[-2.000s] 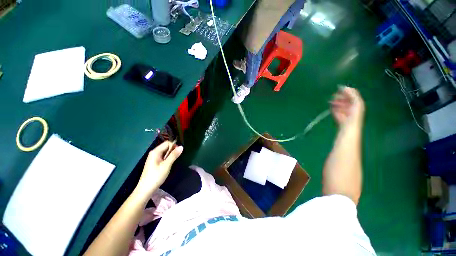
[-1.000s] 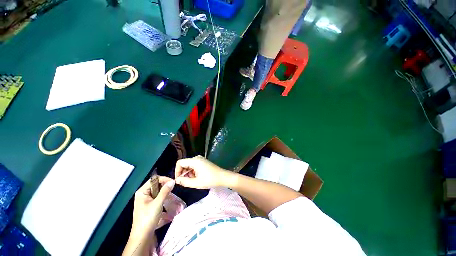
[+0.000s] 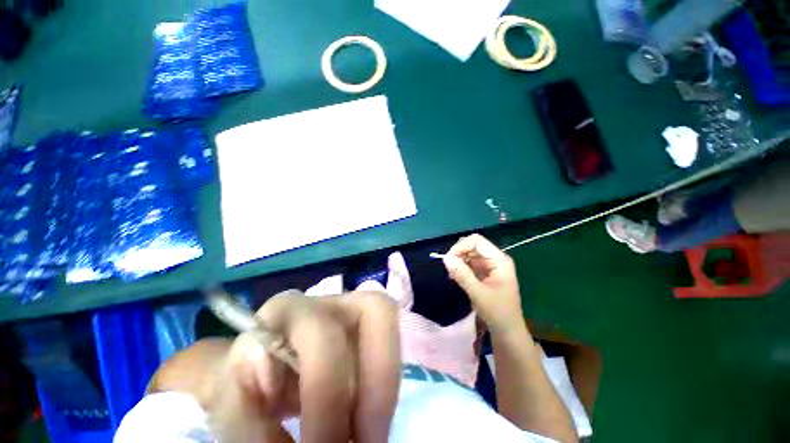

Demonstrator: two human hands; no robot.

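My left hand (image 3: 325, 359) is raised close to the camera, large and blurred, closed around a thin pale or metallic tool (image 3: 229, 310) whose tip points up and left. Its kind is unclear. My right hand (image 3: 487, 275), at the bench's front edge, pinches a narrow whitish tape strip (image 3: 598, 215). A short end sticks out left of the fingers, and the rest runs up to the right out of view. A bare white sheet (image 3: 316, 182) lies on the bench beyond my hands.
Blue circuit boards (image 3: 130, 203) overlap at left, with a smaller pile (image 3: 208, 60) behind. Tape rings (image 3: 353, 64), a black phone (image 3: 572, 130) and crumpled tissue (image 3: 681, 145) lie beyond. A person's legs and red stool (image 3: 736, 264) are at right; a cardboard box (image 3: 582, 372) is below.
The view has swung left. My left hand has risen from near my right hand towards the camera. My right hand still holds the strip, now stretched out to the right.
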